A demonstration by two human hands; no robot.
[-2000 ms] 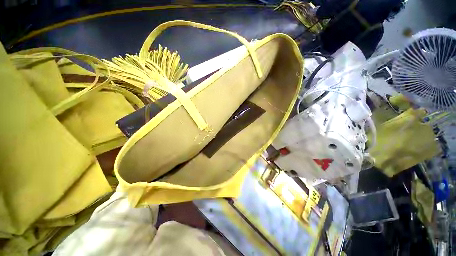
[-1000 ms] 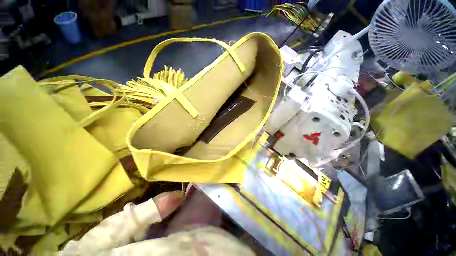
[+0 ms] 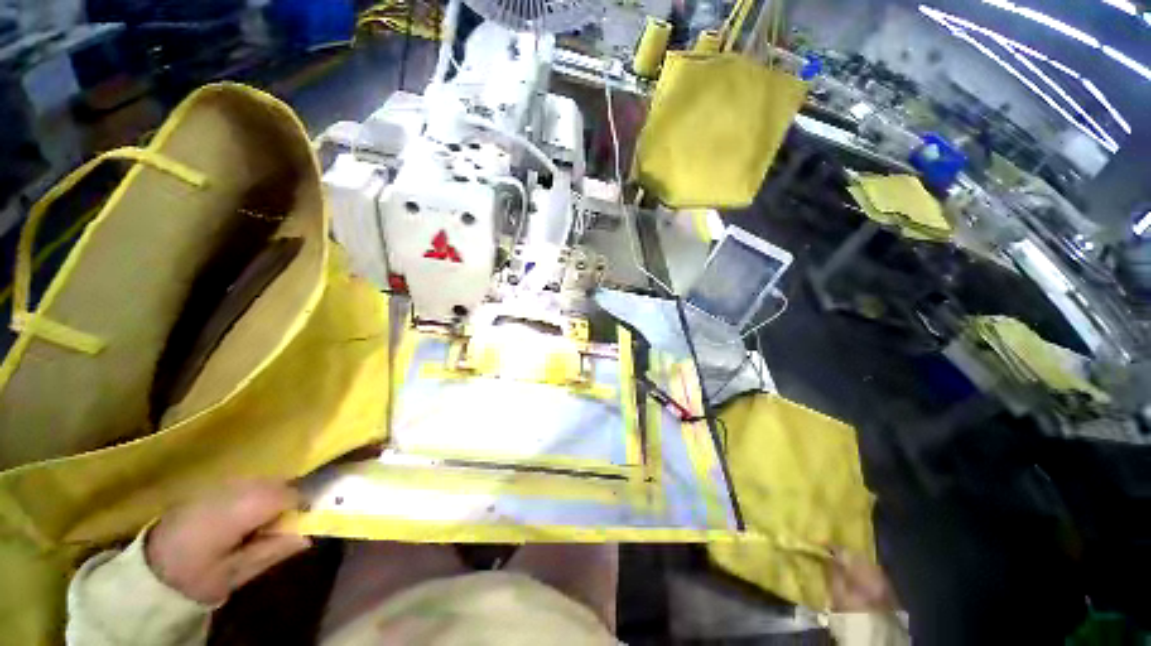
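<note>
A narrow yellow strip (image 3: 530, 531) runs straight along the front edge of the pale work plate (image 3: 505, 499) and past its right corner. My left hand (image 3: 225, 540) pinches its left end, beside the tote bag. My right hand (image 3: 861, 583), blurred, is closed at its right end, over a yellow panel; its fingertips are unclear. The open yellow tote bag (image 3: 246, 435), tan inside, lies at the left with one handle loop showing. The yellow template (image 3: 524, 358) lies under the brightly lit needle area of the sewing machine head (image 3: 439, 240).
Red and black snips (image 3: 672, 401) lie on the plate's right side. A control panel (image 3: 736, 275) stands at the right rear. Flat yellow panels (image 3: 795, 467) lie right of the plate. A yellow tote (image 3: 720, 126) hangs behind. More yellow pieces (image 3: 899, 202) lie on a farther surface.
The view has turned right, so the bag now sits at the left edge and the machine near the middle. Both hands now show, with a yellow strip between them.
</note>
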